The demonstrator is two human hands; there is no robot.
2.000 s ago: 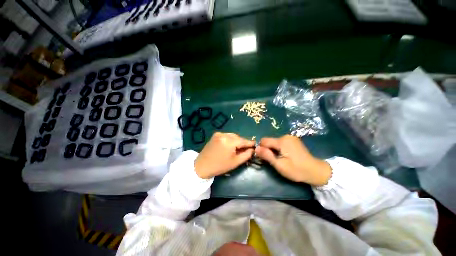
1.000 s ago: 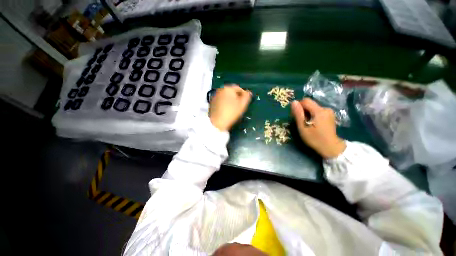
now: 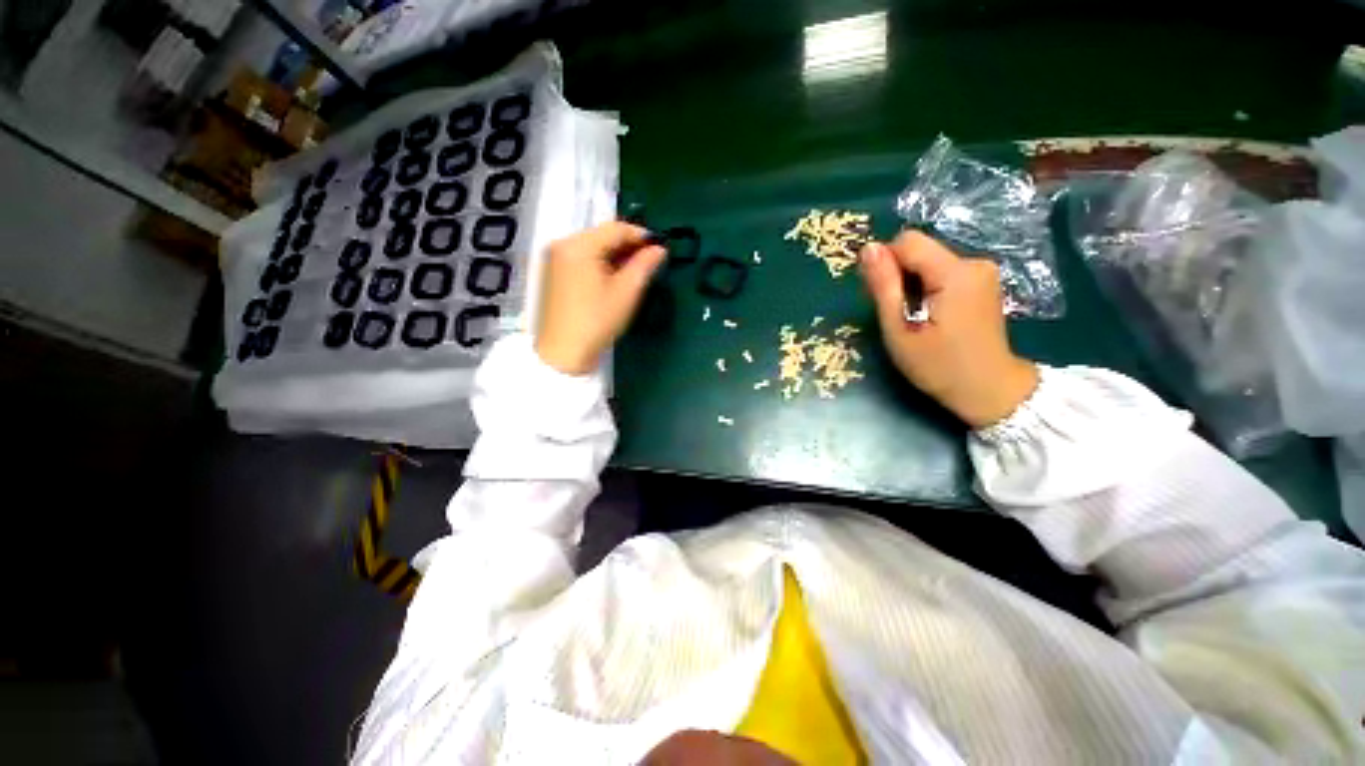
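Note:
My left hand is over the bench beside the loose black frames, its thumb and fingertips pinched at a black frame. Another black frame lies flat just right of it. My right hand is curled around a slim tool, of which only a small shiny part shows; its fingertips are at the right edge of the upper pile of cream parts. A second pile of cream parts lies nearer me, with several strays to its left.
White foam sheets with rows of black frames are stacked at the left bench edge. A small clear bag lies behind my right hand, a larger clear bag farther right. Hazard tape marks the floor.
My hands have parted from their earlier meeting over the near bench. My left hand has moved to the loose frames and touches one; my right hand has moved beside the upper cream pile.

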